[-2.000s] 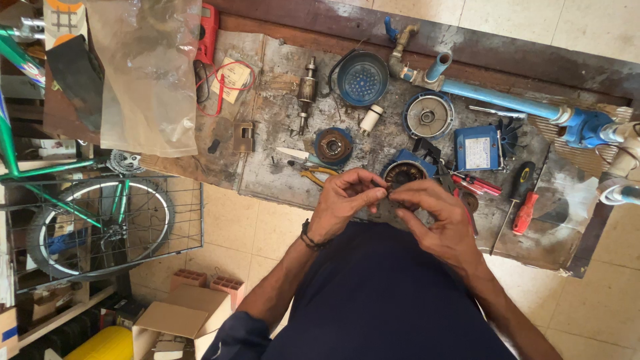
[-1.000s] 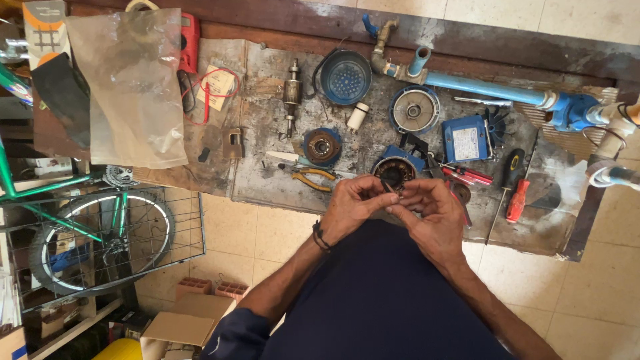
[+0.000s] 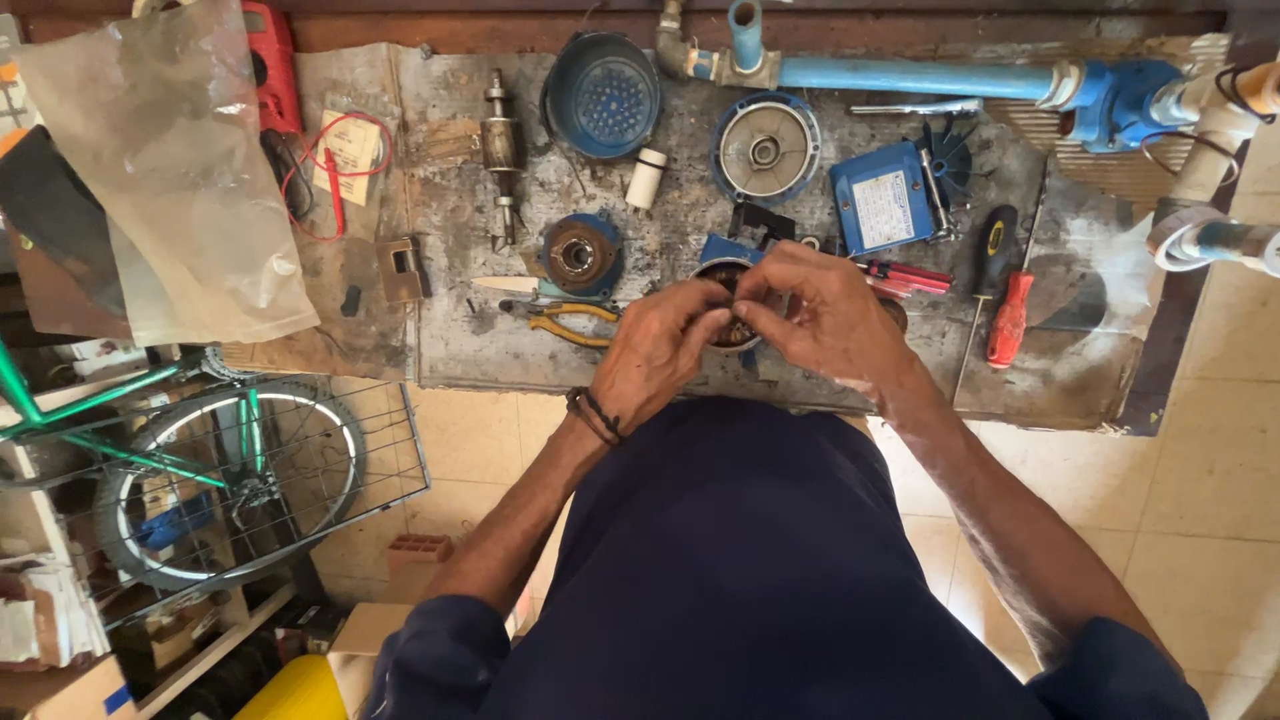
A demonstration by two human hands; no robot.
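Observation:
Both hands meet over the open blue motor housing [image 3: 728, 272], whose dark windings show between them. My left hand [image 3: 665, 345] has its thumb and fingertips pinched together at the housing's left side. Close by, my right hand [image 3: 825, 315] pinches with thumb and index finger over its right side. Whatever small thing lies between the fingertips is too small to tell. Left of the hands are yellow-handled pliers [image 3: 572, 322], a knife [image 3: 506, 285] and a motor end cover with a bearing [image 3: 580, 255]. A white cylindrical capacitor [image 3: 646, 180] lies above them.
Cardboard [image 3: 470, 360] covers the bench. On it are a motor rotor [image 3: 501, 150], a round blue cover [image 3: 606, 95], a motor end shield [image 3: 766, 148], a blue terminal box [image 3: 884, 198], a black fan [image 3: 948, 160] and screwdrivers [image 3: 1010, 320]. A blue pipe [image 3: 910, 76] runs along the back.
Both hands have moved up the bench, from its near edge to over the motor housing. Their fingertips stay close together.

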